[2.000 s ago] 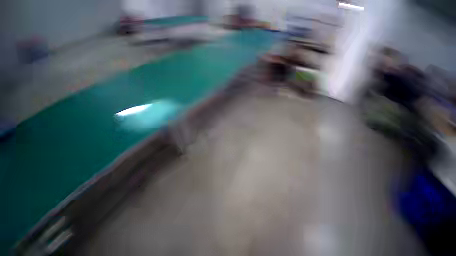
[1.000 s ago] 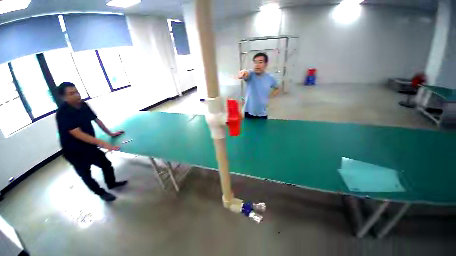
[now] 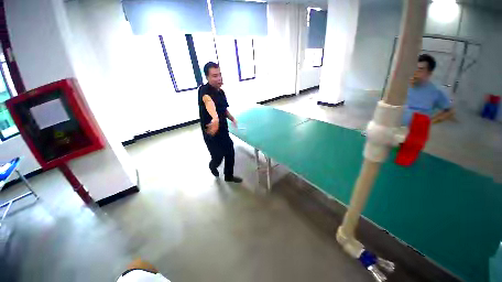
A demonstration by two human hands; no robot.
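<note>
The long green-topped worktable [image 3: 325, 146] runs from the middle back to the lower right. Its thin pale edge faces me, and white legs show under its far left end. A seam crosses the green near that end. A pale sheet [image 3: 497, 261] is cut off at the right edge. A beige hanging pipe [image 3: 360, 195] with a red handle stands in front of the table. Neither of my hands can be made out. A small skin-coloured and white shape is cut off at the bottom edge, left of centre; I cannot tell what it is.
A person in dark clothes [image 3: 216, 129] stands at the table's far left end with an arm held out. A person in light blue [image 3: 424, 96] stands behind the table, partly hidden by the pipe. A red wall box [image 3: 55, 124] is on the left pillar. Blue-seated furniture [image 3: 10, 171] is at left.
The view has turned left since a second ago; table, pipe and people now sit further right. The dark-clothed person has straightened up and raised an arm. The light-blue person's pointing arm is no longer seen outstretched.
</note>
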